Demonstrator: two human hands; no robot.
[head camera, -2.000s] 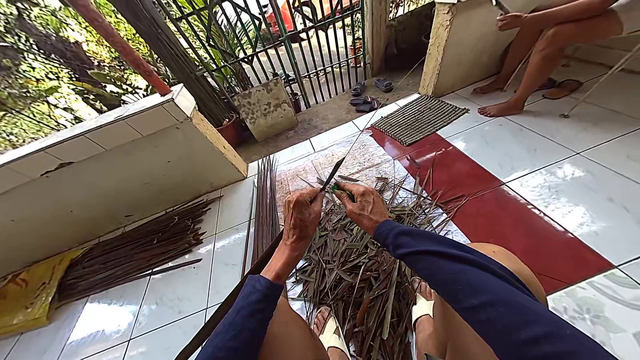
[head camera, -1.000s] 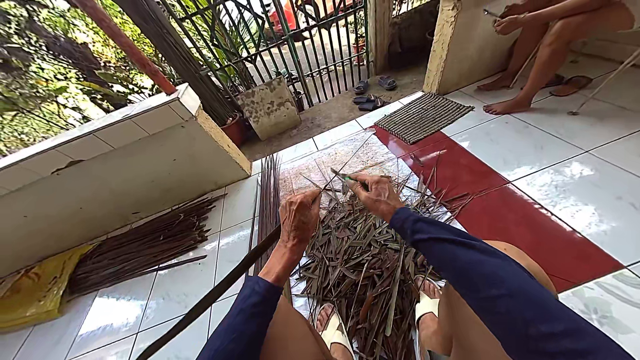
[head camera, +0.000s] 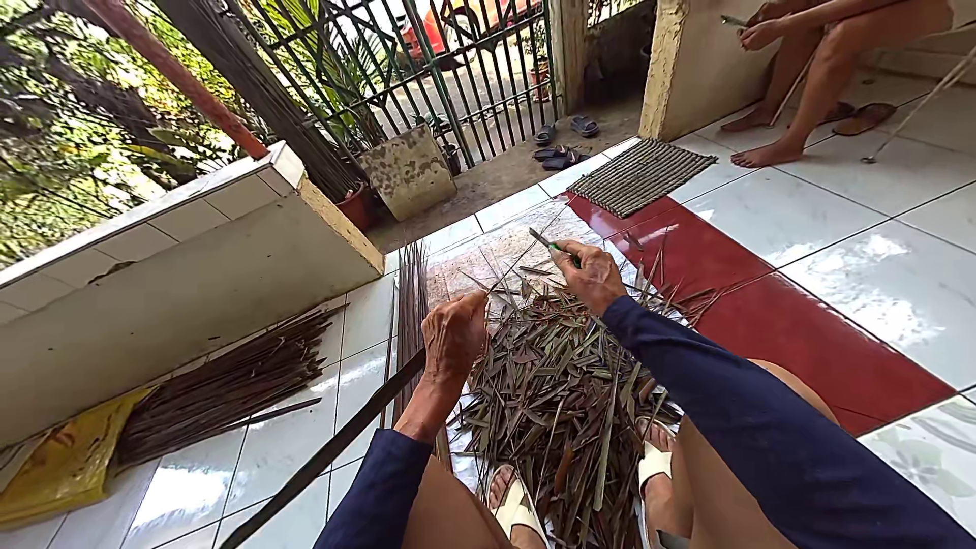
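Note:
My left hand (head camera: 455, 335) is closed around a long dark dried leaf strip (head camera: 328, 450), whose broad part trails down to the lower left and whose thin midrib end sticks out toward the upper right. My right hand (head camera: 591, 273) grips a small knife (head camera: 540, 238) with a green handle, its blade pointing up and left, apart from the left hand. Beneath both hands a heap of leaf scraps (head camera: 549, 381) covers part of a white sheet (head camera: 518, 217) between my sandalled feet. A bundle of thin ribs (head camera: 412, 305) lies left of the heap.
A stack of dark leaf strips (head camera: 229, 381) lies by the low wall (head camera: 175, 282), partly on a yellow sack (head camera: 76, 465). Ahead are a woven mat (head camera: 642, 175), slippers (head camera: 560, 158) and a metal gate (head camera: 473, 84). A seated person's bare legs (head camera: 823, 84) show at upper right.
My hands were close together two seconds ago; my right hand with the knife has moved away to the right. The leaf strip stays in my left hand.

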